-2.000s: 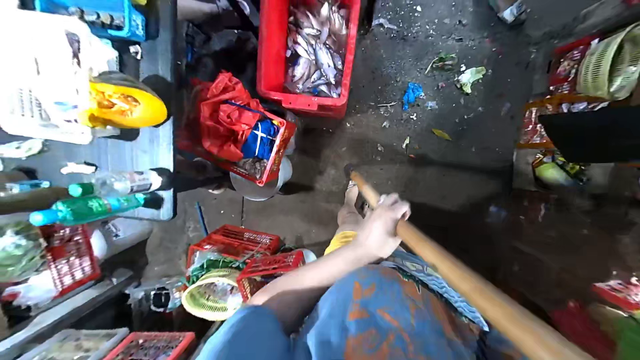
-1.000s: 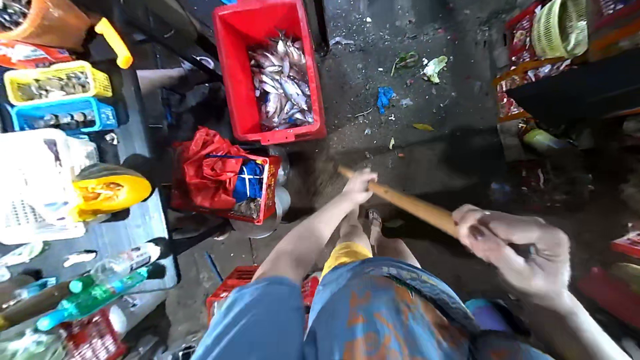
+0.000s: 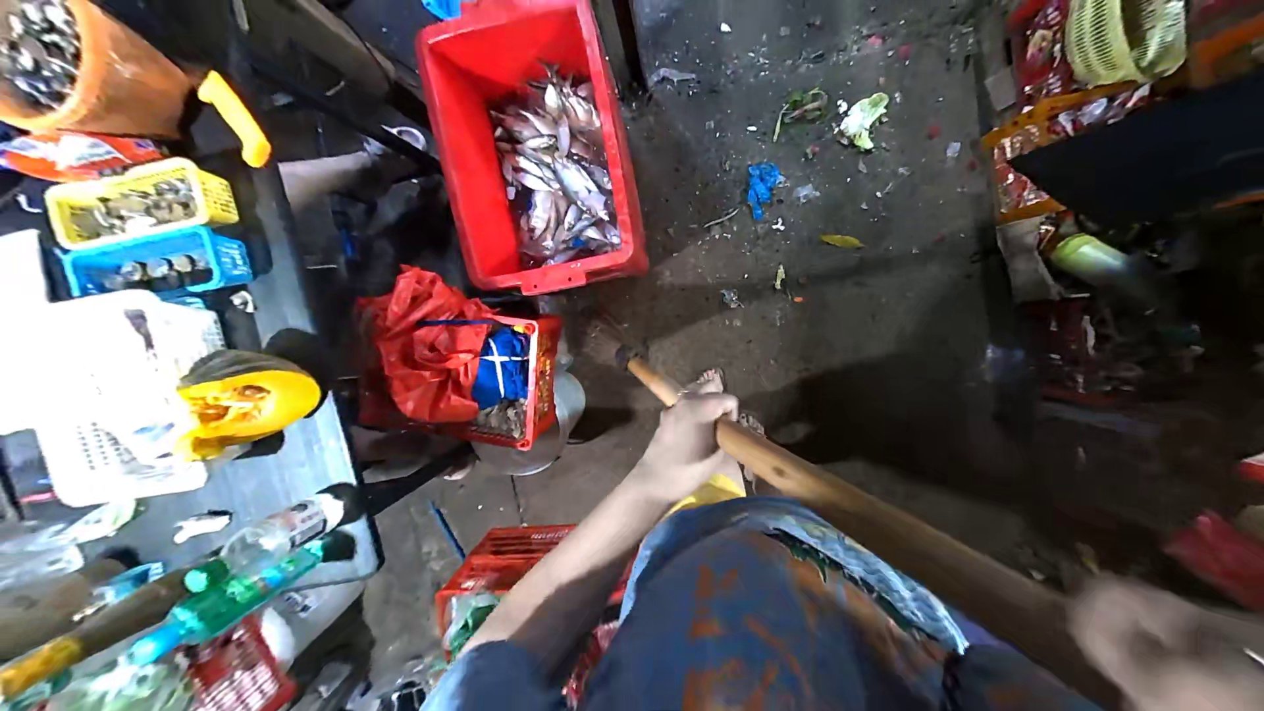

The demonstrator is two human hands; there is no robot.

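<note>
A long wooden handle [image 3: 839,499] runs diagonally in front of my body, its dark far end low over the floor, where a blurred brush-like head seems to be. My left hand [image 3: 694,434] is closed around the handle near that far end. At the lower right edge, my right hand [image 3: 1155,632] is blurred but wraps the near end of the same handle. Bits of litter lie on the dark floor beyond: a leafy scrap [image 3: 863,120], a piece of blue plastic [image 3: 761,188] and a yellow leaf [image 3: 841,241].
A red tub [image 3: 456,188] of fish stands ahead left, with a red crate [image 3: 538,395] holding a red bag behind my left hand's side. The grey table [image 3: 348,494] at left bears baskets, cut pumpkin [image 3: 259,400] and bottles. Crates and a green basket [image 3: 1101,44] line the right.
My right hand, out of view two seconds ago, was on the handle mid-frame one second ago and is now at the lower right. The handle's far end has moved left, toward the red crate.
</note>
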